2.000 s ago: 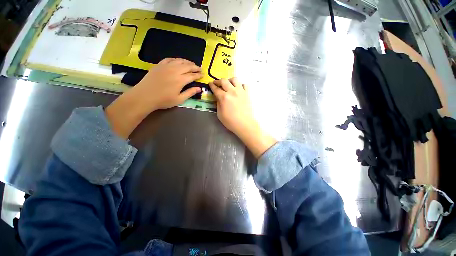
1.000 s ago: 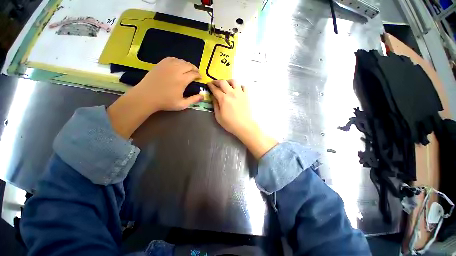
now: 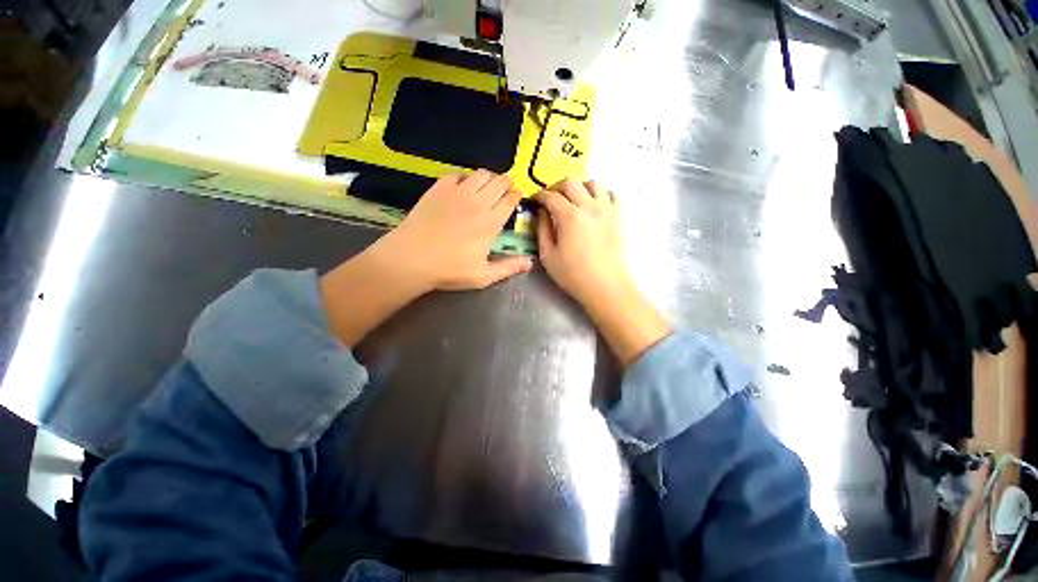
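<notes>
The yellow template flap [image 3: 342, 111] lies on the white sewing template [image 3: 228, 125], with a black fabric panel [image 3: 453, 123] showing in its window and black edges sticking out below it. The white machine head [image 3: 558, 43] stands over the flap's right part. My left hand [image 3: 464, 233] lies at the flap's front edge, fingertips on the edge, thumb stretched out. My right hand [image 3: 583, 237] is close beside it, fingertips at the flap's front right corner. A small dark piece shows between the hands; whether the fingers grip it is hidden.
A stack of black panels with dangling straps [image 3: 939, 227] lies on the right of the metal table [image 3: 478, 432]. A brown board [image 3: 999, 392] runs along the right edge, with a pale cord loop [image 3: 1007, 512] at its lower part. A metal rail [image 3: 842, 14] is at the top right.
The whole view has shifted, so things sit further right and lower. The machine head is lower over the flap. My left thumb has moved away from the small dark piece. The hands otherwise stay at the front edge.
</notes>
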